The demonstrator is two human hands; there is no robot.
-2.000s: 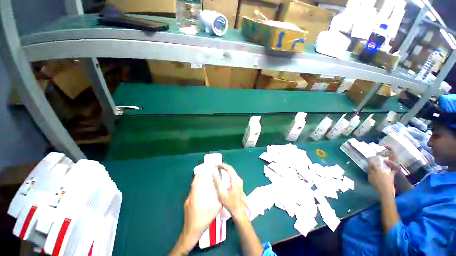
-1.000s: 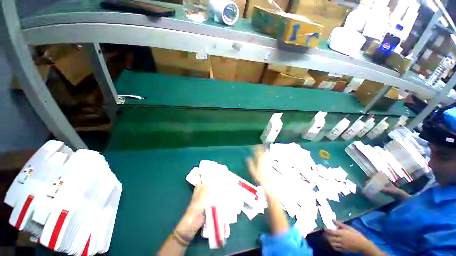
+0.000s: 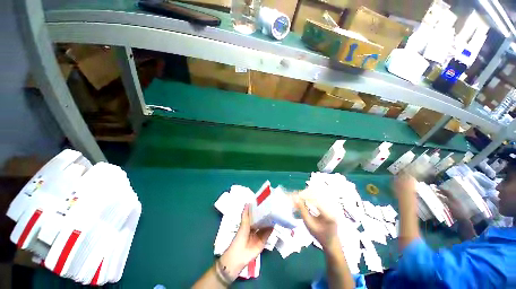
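My left hand (image 3: 249,240) holds an opened white carton (image 3: 272,209) with a red patch, tilted above the bench. My right hand (image 3: 319,223) is at the carton's right side, its fingers blurred; I cannot tell whether it holds a paper insert. Flat carton blanks (image 3: 227,226) lie in an overlapping stack under and behind my left hand. White paper inserts (image 3: 334,195) lie in a loose heap to the right, partly behind my right hand.
A large fanned carton stack (image 3: 93,220) stands at left. Upright white boxes (image 3: 332,156) stand in a row on the green belt (image 3: 226,148). A yellow ring (image 3: 372,189) lies behind the inserts. A coworker in blue (image 3: 452,259) reaches in at right. A metal shelf (image 3: 186,45) spans above.
My left hand has lifted a carton from the stack, and it is now opened. My right hand has come back from the inserts to the carton. The coworker's arm now reaches toward the belt.
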